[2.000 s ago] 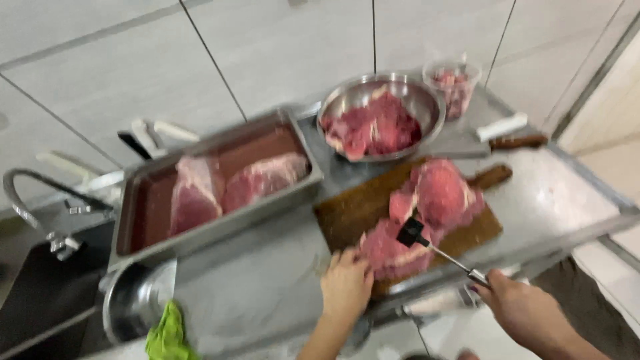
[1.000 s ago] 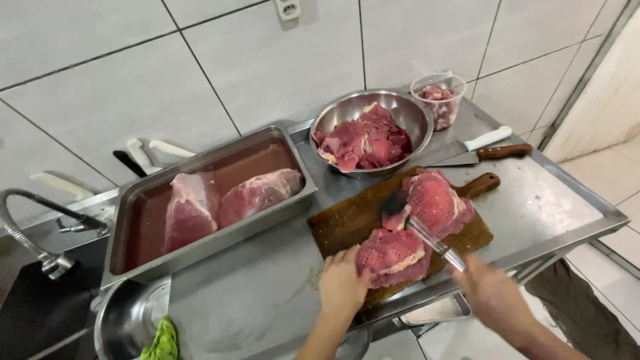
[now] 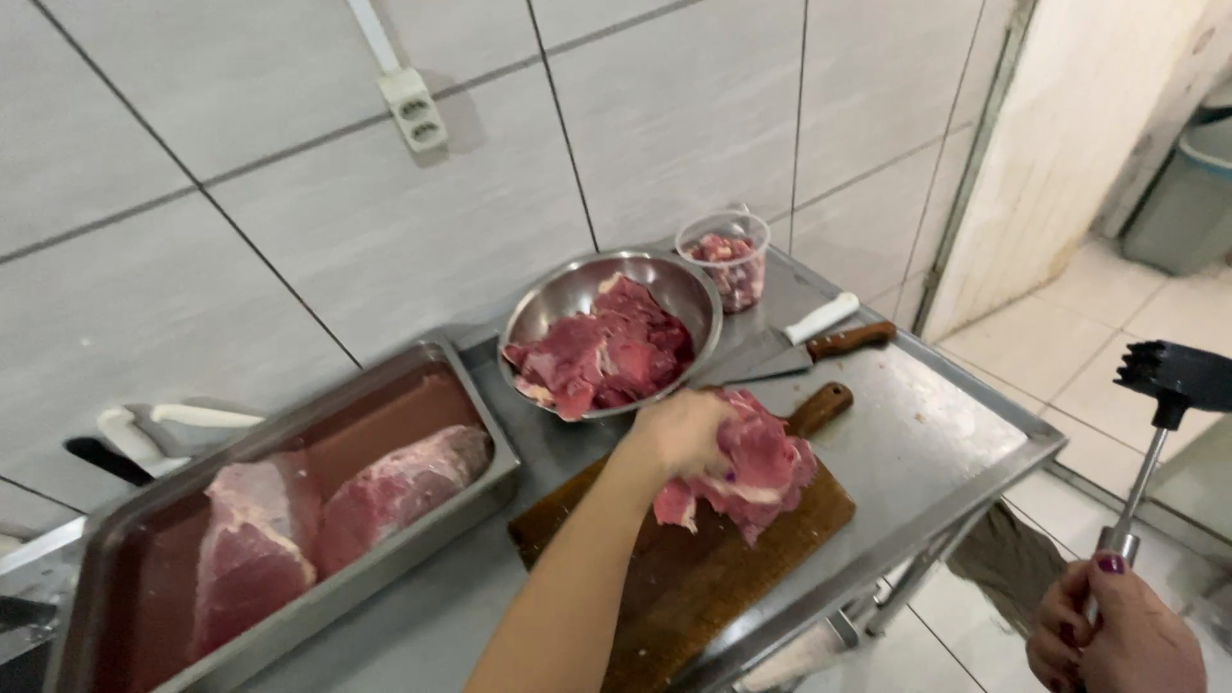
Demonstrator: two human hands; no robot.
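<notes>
My left hand (image 3: 685, 438) grips a flattened slice of raw red meat (image 3: 760, 462), bunched over the upper part of a wooden cutting board (image 3: 712, 587); its fingertips are partly hidden in the meat. At the far right, my right hand (image 3: 1107, 621) is closed around the metal handle of a meat mallet (image 3: 1169, 380) with a black toothed head, held upright beyond the table's edge. Just behind the board, a steel bowl (image 3: 712, 332) holds more raw meat slices (image 3: 616, 346).
A deep steel tray (image 3: 500, 472) with reddish liquid and large raw meat pieces (image 3: 255, 549) stands at left. A clear plastic tub (image 3: 746, 274) of meat bits, a white-handled knife (image 3: 823, 316) and a wooden-handled knife (image 3: 852, 340) lie behind the board. A steel table edge (image 3: 1001, 462) runs at right.
The mallet has moved from the meat out to the right, raised in my right hand. My left hand has gathered up the meat that lay spread on the board. The view has shifted.
</notes>
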